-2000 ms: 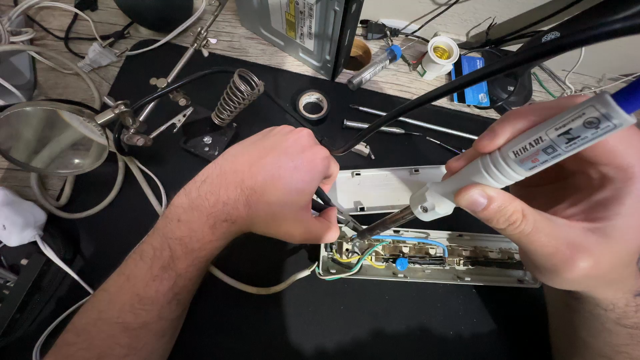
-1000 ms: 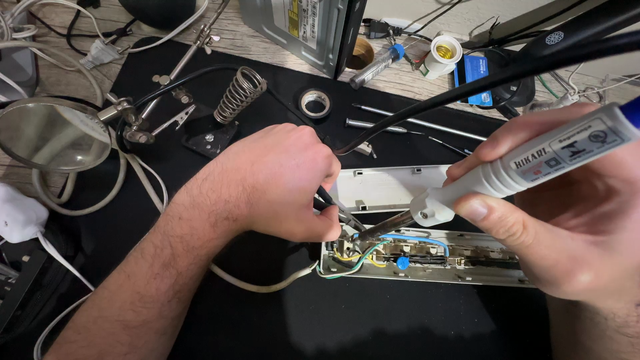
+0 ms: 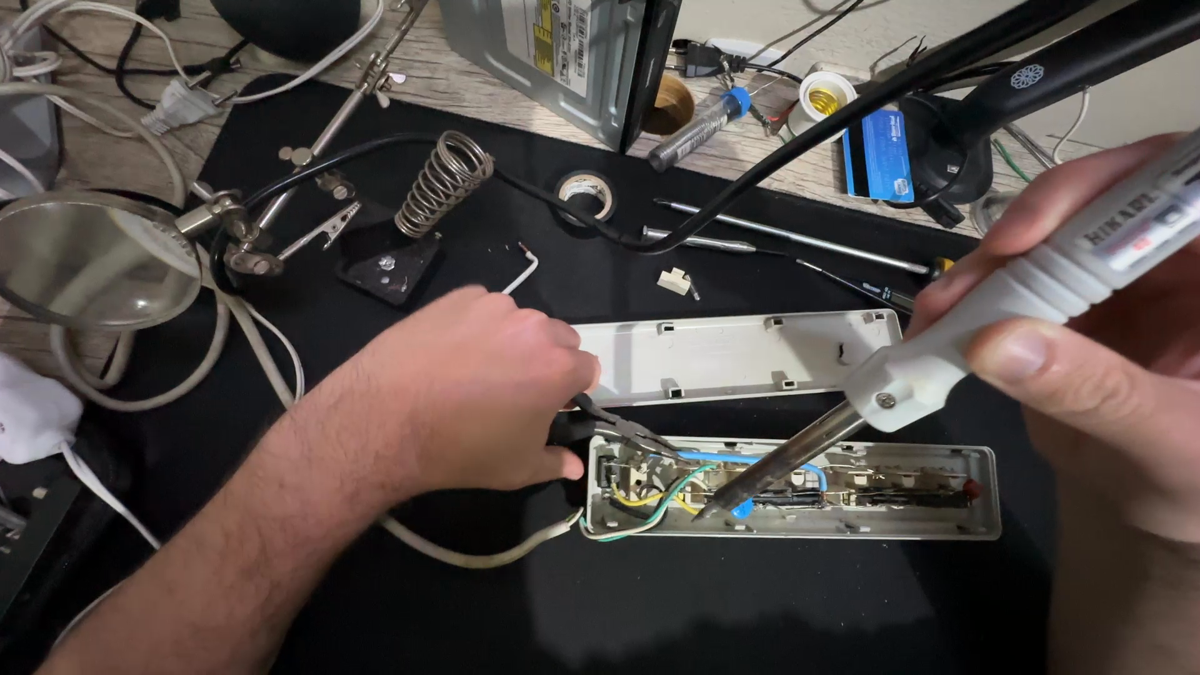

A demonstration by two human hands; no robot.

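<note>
A white power strip housing [image 3: 952, 534] lies with its inside showing: metal contacts, a blue wire [image 3: 750, 459], yellow and green wires, a blue disc component [image 3: 742, 509]. My left hand [image 3: 497, 394] grips long-nose pliers [image 3: 623, 431], whose tips touch or hover at the blue wire's left end; their handles are mostly hidden in the hand. In my right hand [image 3: 1078, 356] is a white Hikari soldering iron [image 3: 1012, 309], its metal barrel slanting down over the housing, the tip near the yellow wire. Whether it touches cannot be told. Behind the housing lies its cover [image 3: 722, 356].
A coiled iron stand [image 3: 441, 187], a magnifier [image 3: 98, 262] on a clamp arm and cables stand at the left. Black tape [image 3: 586, 199], screwdrivers [image 3: 797, 239], a solder tube [image 3: 698, 131] and a metal drive case [image 3: 553, 66] lie behind. A black cord crosses above the work.
The soldering iron's tip has moved away from the pliers' tips, toward the front of the housing. The view has shifted. The pliers remain in my left hand.
</note>
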